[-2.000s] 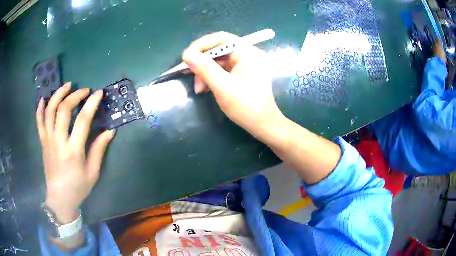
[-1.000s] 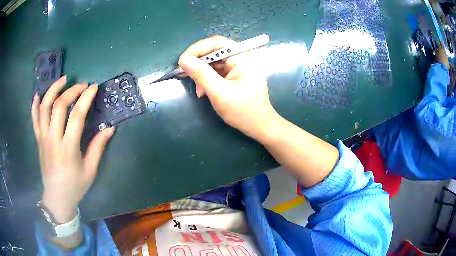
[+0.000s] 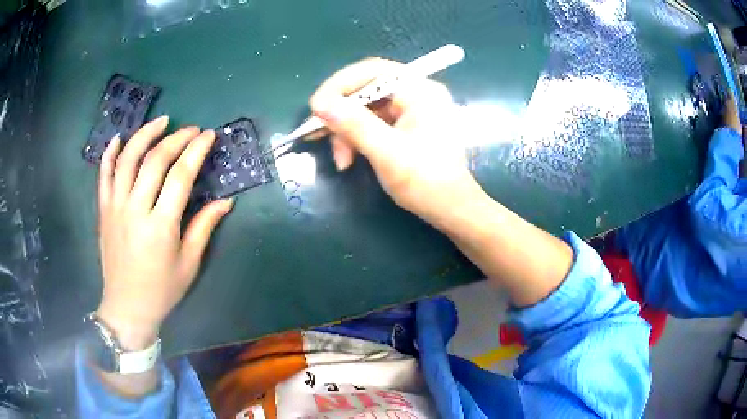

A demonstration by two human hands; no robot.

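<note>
A black part (image 3: pixel 237 164) with several round recesses lies on the dark green bench top. My left hand (image 3: pixel 156 204) lies over its left end, with fingertips on its upper edge and thumb at its lower edge. My right hand (image 3: pixel 385 139) holds silver tweezers (image 3: pixel 434 61) like a pen. The tweezer tips are at the part's right edge, beside a narrow clear strip (image 3: pixel 292 184) with small ring outlines and strong glare. Whether a ring is between the tips cannot be told.
A second black part (image 3: pixel 123 110) lies at upper left, beside my left fingers. Clear adhesive sheets (image 3: pixel 565 131) with ring patterns lie at the right. Black wrinkled plastic (image 3: pixel 18 204) is at the left edge. A person's blue sleeve (image 3: pixel 721 180) shows at far right.
The whole view has shifted, so the bench things appear further right. The tweezer tips, earlier over the strip's glare, are now against the part's right edge. My left hand still holds the part.
</note>
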